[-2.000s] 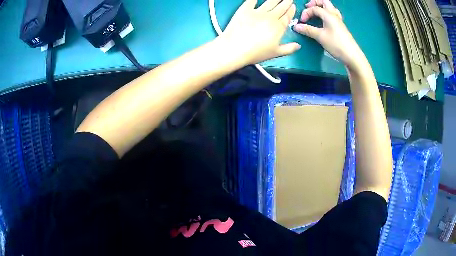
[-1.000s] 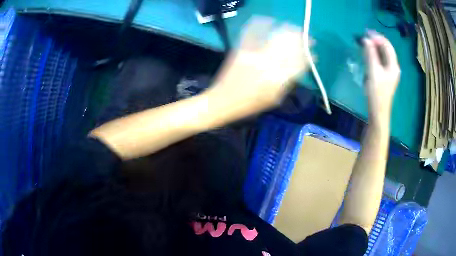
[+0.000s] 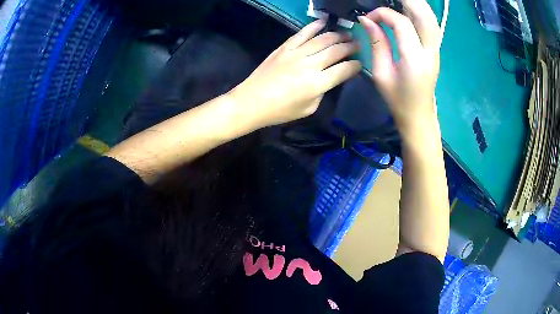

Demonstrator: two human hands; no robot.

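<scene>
A black angular unit (image 3: 345,7) with white edges lies at the bench's front edge, cut off by the top of the picture. My left hand (image 3: 301,76) reaches to its near end, with fingertips at the white edge; its grip is hidden. My right hand (image 3: 408,58) is over the unit's right side, thumb and fingers bent, a small dark thing at a fingertip; whether it is pinched is unclear. A black cord bundle with a yellow tie (image 3: 344,142) hangs below the bench edge. A strip of small black squares (image 3: 479,135) lies on the green bench (image 3: 470,80).
A white cord (image 3: 443,18) runs beside my right hand. Brown cardboard dividers (image 3: 535,141) stand at the bench's right. A film-lined blue crate (image 3: 344,196) holding a brown sheet (image 3: 368,227) is below. More blue crates (image 3: 49,80) stand at left; wrapped blue plastic (image 3: 470,285) is lower right.
The view has swung right. My right hand has moved left from the open bench to the unit, and my left hand now reaches to it too. The black strip now shows on the bench.
</scene>
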